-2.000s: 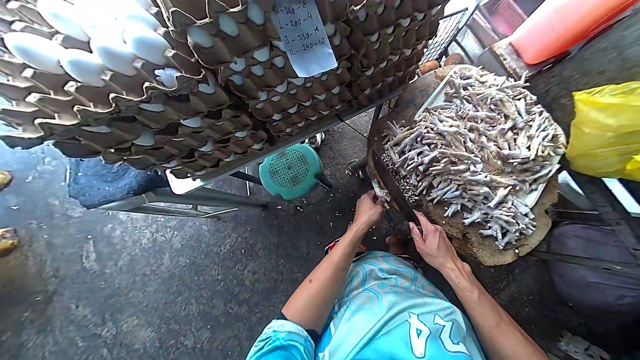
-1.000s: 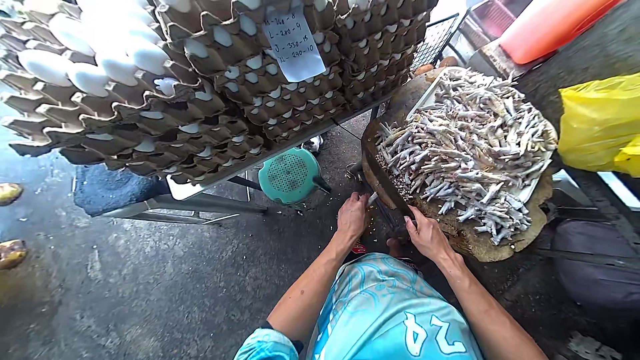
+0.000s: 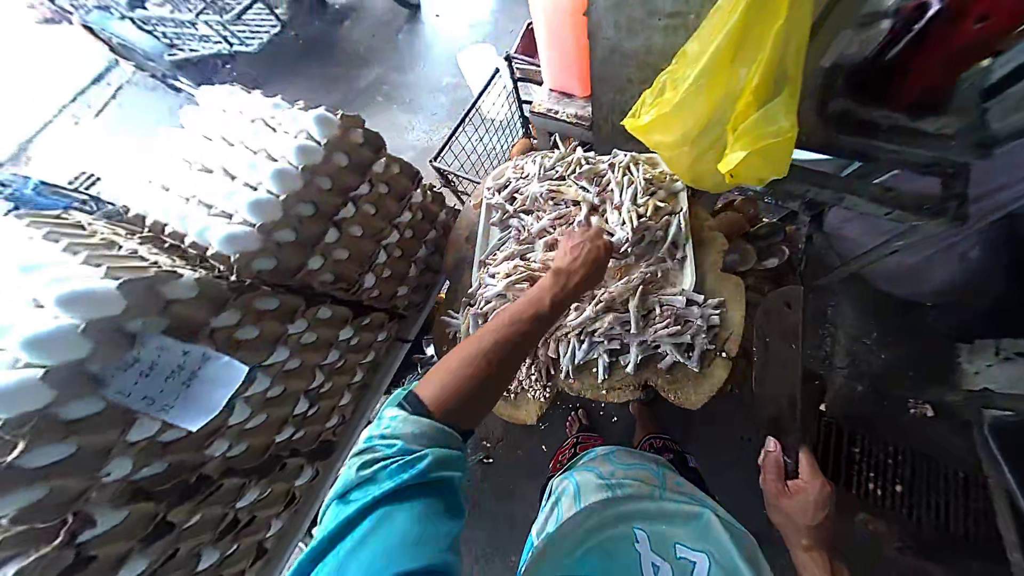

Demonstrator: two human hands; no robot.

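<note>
A heap of pale chicken feet (image 3: 632,320) covers a white tray (image 3: 690,240) and spills onto a wooden chopping block (image 3: 724,320). My left hand (image 3: 582,258) reaches into the middle of the heap, knuckles up; its fingertips are hidden, so whether they grip a foot cannot be told. At the lower right, away from the block, my right hand (image 3: 798,488) holds a broad, dark cleaver (image 3: 778,360) by its handle, the blade pointing forward. Small cut pieces (image 3: 530,380) lie at the block's near left edge.
Stacked egg trays (image 3: 320,216) fill the left side, with a handwritten paper (image 3: 174,380) on them. A yellow plastic bag (image 3: 732,96) hangs over the tray's far right corner. Beyond the block are a wire crate (image 3: 484,128) and an orange container (image 3: 562,48). Shells or small bowls (image 3: 740,254) lie to the right.
My left hand has moved from the block's near left edge onto the heap. My right hand, with the cleaver, has moved out to the right. The view has swung considerably.
</note>
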